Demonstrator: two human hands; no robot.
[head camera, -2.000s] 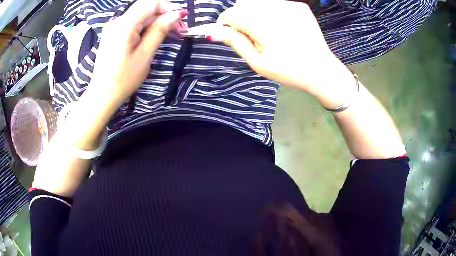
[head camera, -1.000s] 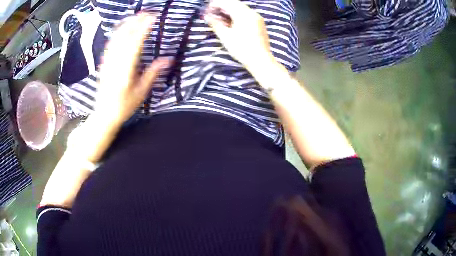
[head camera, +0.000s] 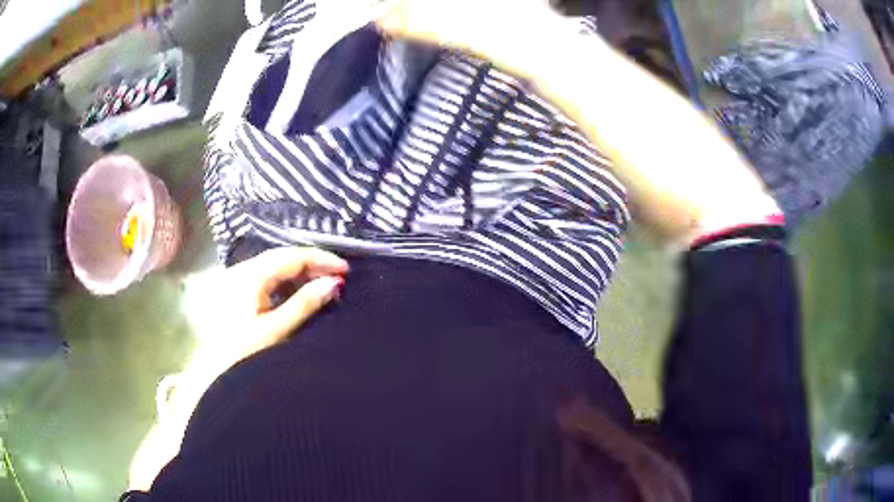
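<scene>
The striped garment (head camera: 549, 245) lies over the lap, navy with white stripes. Narrow dark tapes (head camera: 446, 147) run across its stripes. A white strip borders a solid dark panel (head camera: 338, 83) at its upper left. My left hand (head camera: 284, 294) is near the garment's lower left edge, over the black top, with thumb and index finger curved and a small gap between their tips; nothing shows between them. My right arm reaches across the garment to the top edge, where my right hand (head camera: 417, 15) is mostly cut off; its fingers are out of the picture. No scissors are visible.
A pink perforated basket (head camera: 118, 225) with an orange-yellow item stands at left. A tray of small dark and red items (head camera: 137, 103) is at upper left, near a wood-edged table (head camera: 74, 44). Another striped garment pile (head camera: 809, 118) is at upper right. Green floor (head camera: 853, 304) shows at right.
My left hand has left the garment's tapes and moved down to the black top. My right hand has moved up to the top edge. The view has shifted, and the basket and tray show farther right.
</scene>
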